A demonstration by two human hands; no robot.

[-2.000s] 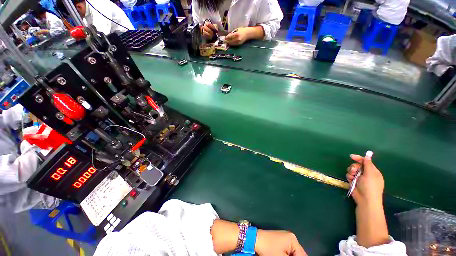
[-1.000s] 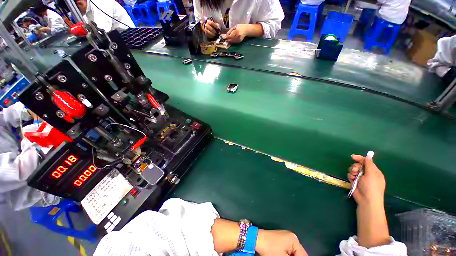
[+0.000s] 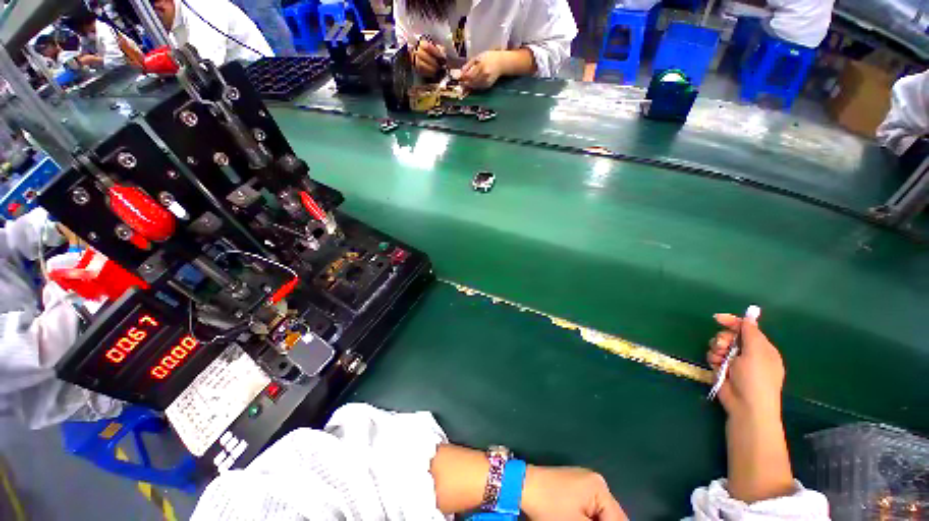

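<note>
My right hand (image 3: 752, 368) is at the right, closed around thin tweezers (image 3: 725, 372) with a pale end sticking up past the thumb. My left hand (image 3: 570, 496) is at the bottom edge, with a blue strap and a beaded bracelet at the wrist. Its fingers are cut off by the edge, so I cannot tell if it holds anything. The black clamp fixture (image 3: 183, 153) stands at the left, its red-gripped handles raised. A display module (image 3: 309, 352) lies in its near nest. The digital readout (image 3: 130, 346) shows red numbers.
A device housing (image 3: 483, 181) lies on the green belt (image 3: 570, 224). Worn yellowish tape (image 3: 632, 352) runs along the bench seam. Clear blister trays (image 3: 876, 468) are at the lower right. An instruction label (image 3: 217, 399) is on the fixture base. A person in white works across the belt.
The housing on the belt has moved to the right. The upper readout number has changed from 0018 to 0067. My hands have hardly moved.
</note>
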